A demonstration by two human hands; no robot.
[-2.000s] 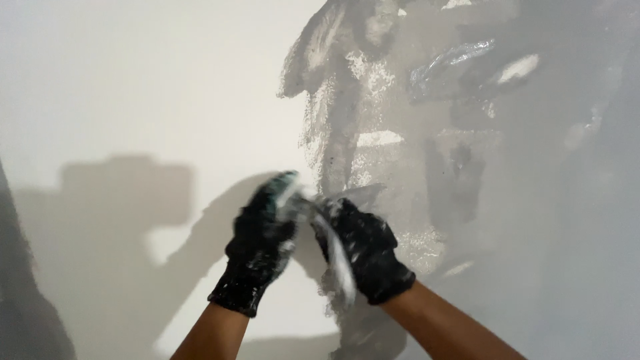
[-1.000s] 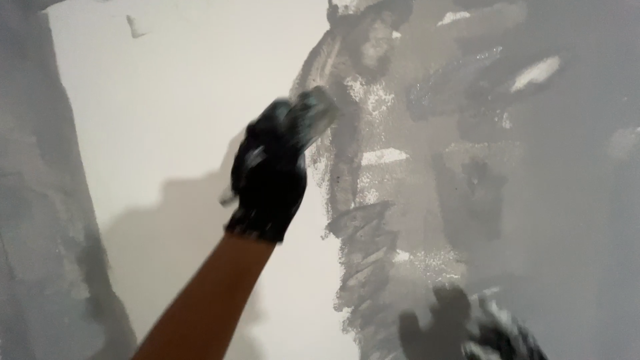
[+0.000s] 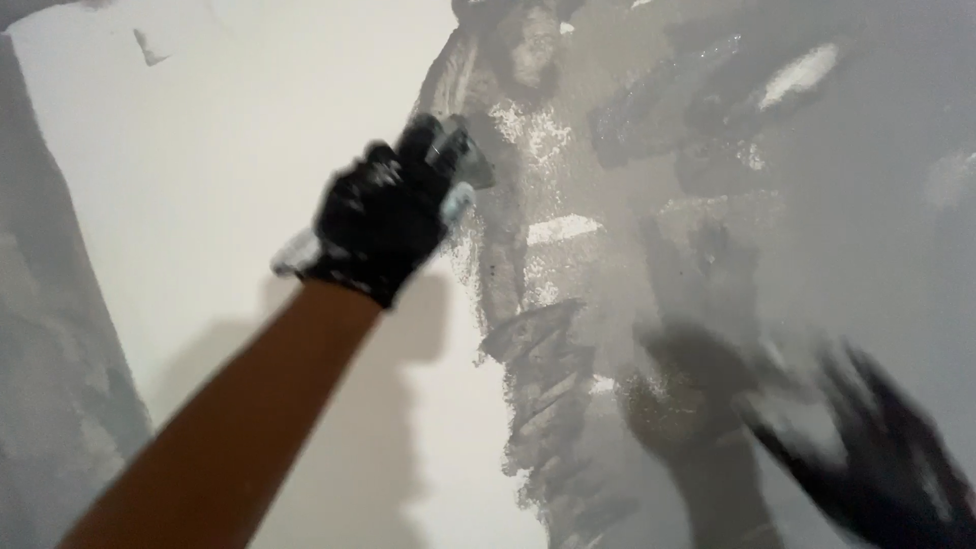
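Note:
My left hand (image 3: 385, 213), in a black glove smeared with white, is closed around a putty knife (image 3: 474, 164). The knife's blade lies at or very near the wall, by the border between a white area and grey filler; its pale handle end (image 3: 297, 255) sticks out near the wrist. At the lower right, my right hand (image 3: 862, 442) is blurred, also black-gloved, with its fingers spread. A pale patch shows on its palm side; whether that is filler or a held thing is unclear. Wet-looking grey filler (image 3: 541, 381) with ridges runs down the wall's middle.
A smooth white wall area (image 3: 229, 137) spans the left and centre. Grey coating (image 3: 61, 305) borders it at far left, and more grey (image 3: 877, 267) with whitish patches covers the right. Shadows of my arms fall on the wall.
My hands were close together two seconds ago and are now apart. My right hand has moved to the lower right. Ridged grey filler shows on the lower middle of the wall.

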